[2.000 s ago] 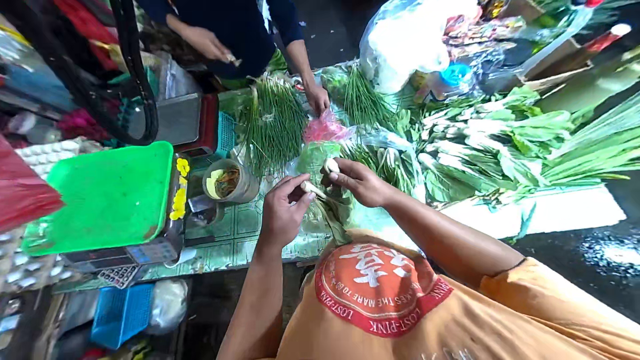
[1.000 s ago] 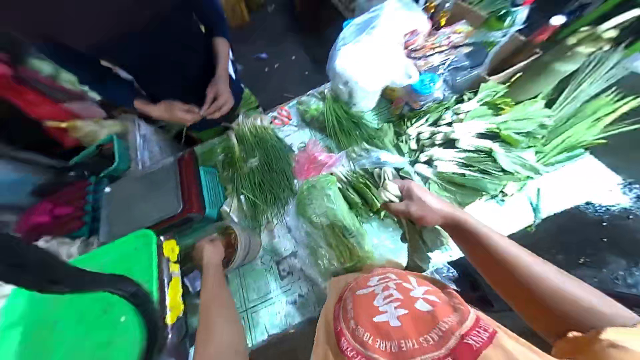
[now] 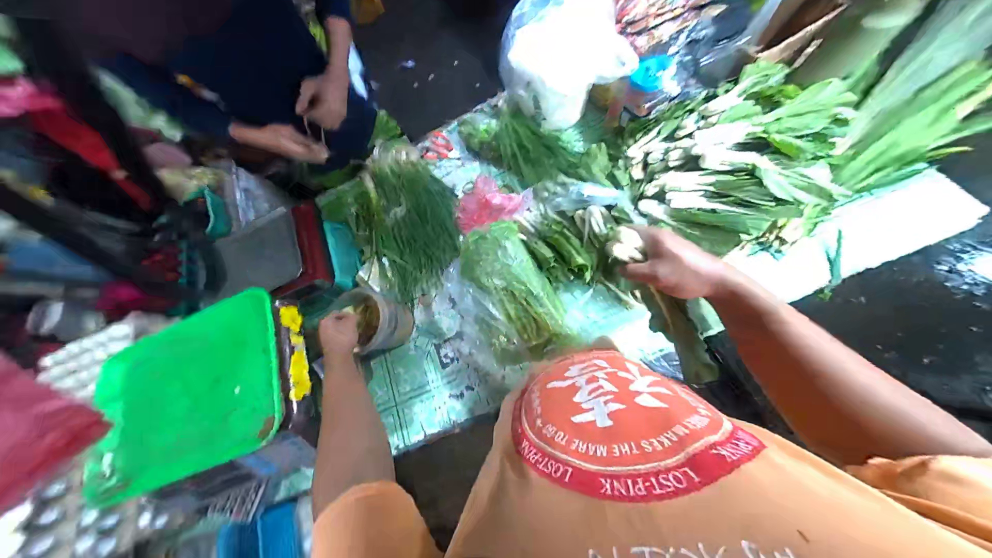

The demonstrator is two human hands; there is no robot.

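Observation:
My right hand (image 3: 670, 262) grips the white stem ends of leafy greens (image 3: 626, 245), whose dark leaves hang down toward the table's front edge. My left hand (image 3: 339, 333) is at the mouth of a round plastic tub (image 3: 387, 322); its fingertips are partly hidden, so what they hold is unclear. Between my hands lie a plastic-wrapped bundle of green vegetables (image 3: 511, 287) and a pink plastic bag (image 3: 488, 203). Behind the tub is a heap of thin green stalks (image 3: 407, 221).
A green tray (image 3: 194, 395) stands on the left, with egg trays (image 3: 93, 356) beyond it. White-stemmed greens (image 3: 713, 155) cover the right side, near a white plastic bag (image 3: 566, 58). Across the table, a person's hands (image 3: 325, 101) hold something thin.
My hands were together over the wrapped bundle. They have since parted, the left to the tub and the right toward the greens on the right. The other person's hands have come together.

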